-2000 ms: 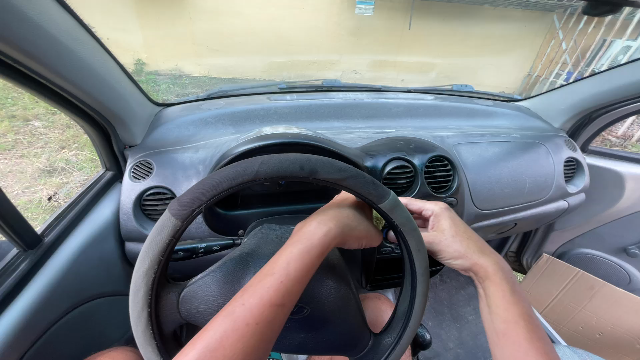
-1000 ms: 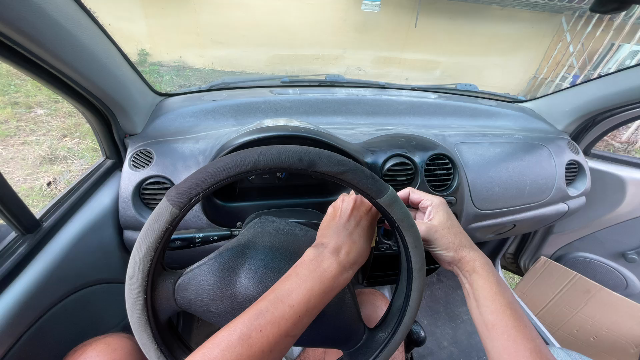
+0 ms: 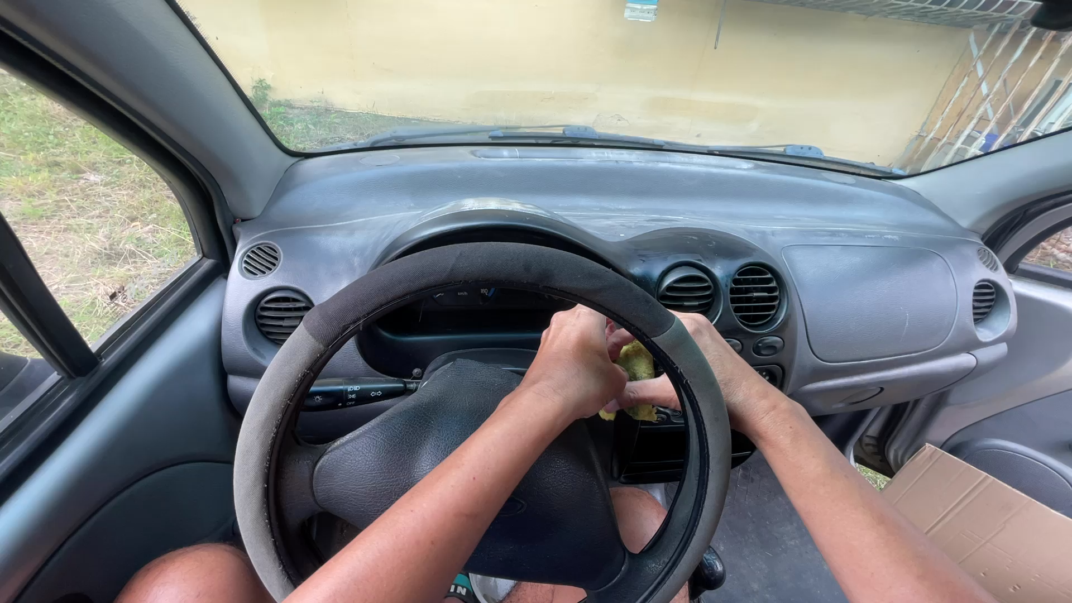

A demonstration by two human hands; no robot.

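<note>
My left hand (image 3: 578,360) reaches across the hub of the steering wheel (image 3: 486,266), its fingers curled inside the right part of the rim. Beside it, my right hand (image 3: 708,368) passes behind the right side of the rim, and its fingers meet those of the left. Between the two hands shows a yellow-green cloth or sponge (image 3: 638,377), pinched by the right hand's thumb and fingers. Whether the left hand also grips it is hard to see, as its fingertips are hidden. Both hands are just left of the round air vents (image 3: 687,289) and above the centre console.
A control stalk (image 3: 356,394) sticks out left of the wheel hub. The gear knob (image 3: 710,569) stands low, right of the rim. Cardboard (image 3: 980,511) lies at the lower right by the passenger door. The dashboard (image 3: 603,188) spans the view under the windshield.
The yellow-green piece now shows more between the hands. My right hand has moved in behind the wheel rim, closer to my left hand.
</note>
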